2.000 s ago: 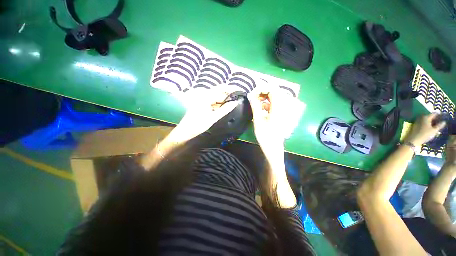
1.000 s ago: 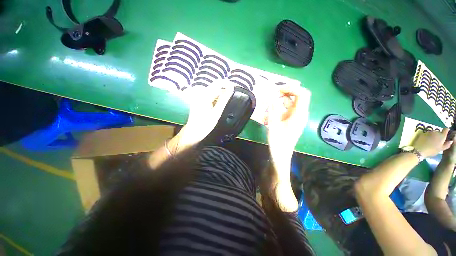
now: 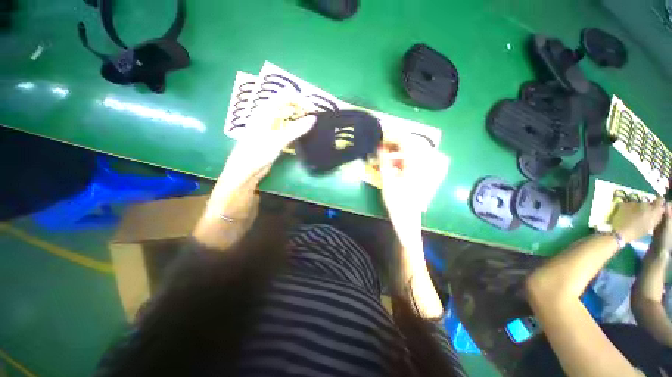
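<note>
My left hand (image 3: 274, 136) holds a black oval base (image 3: 324, 147) by its left end. The base is blurred, with yellowish marks at its middle, above the near part of the sheets. My right hand (image 3: 401, 173) is at the base's right end, fingertips close to or on its edge; blur and glare hide whether it grips. White adhesive sheets (image 3: 245, 103) with black curved strips lie behind my hands. One curved strip shows on the sheet's right part, beyond my right hand.
A black curved bracket (image 3: 151, 62) lies far left. A ribbed black base (image 3: 430, 76) lies beyond the sheets. Black parts (image 3: 527, 125) are piled right, with grey-faced parts (image 3: 494, 201) nearer. Another person's arm (image 3: 567, 280) works at right. An open cardboard box (image 3: 158, 221) is below the table edge.
The base has turned from tilted upright to roughly sideways, and its marked face now shows. My left hand has moved left; my right hand has come back in towards the base.
</note>
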